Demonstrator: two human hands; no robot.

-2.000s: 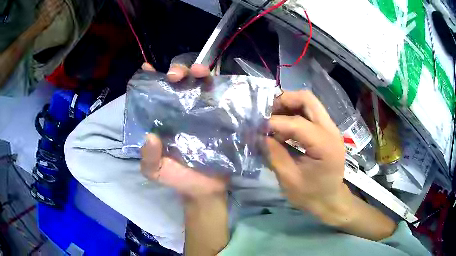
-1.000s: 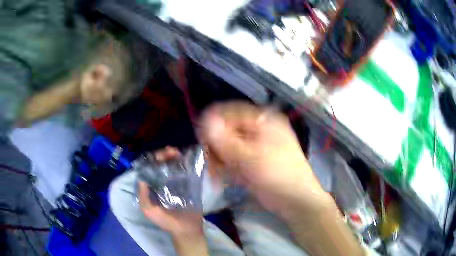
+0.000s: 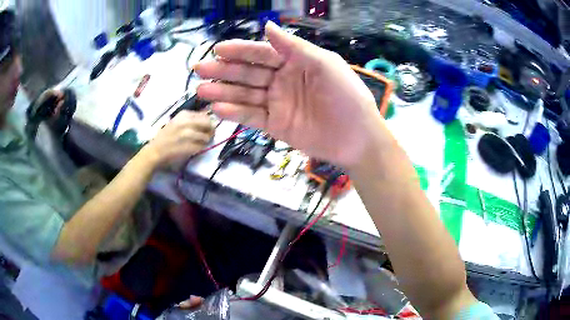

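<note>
My right hand is raised over the bench, open and empty, palm showing and fingers pointing left. It hides part of an orange-framed multimeter. My left hand is low at the bottom edge, mostly cut off, with only fingertips showing at a crinkled clear plastic bag. The bag is also cut off by the picture's edge, and its contents cannot be made out.
Another person's arm reaches over the bench from the left. Green tape crosses the white bench cover. Black ear pads lie at right. Red wires hang over the front edge, above a pale drawer edge.
The view has swung up towards the bench. My right hand has left the bag and risen open over the bench. My left hand and the bag now sit at the bottom edge.
</note>
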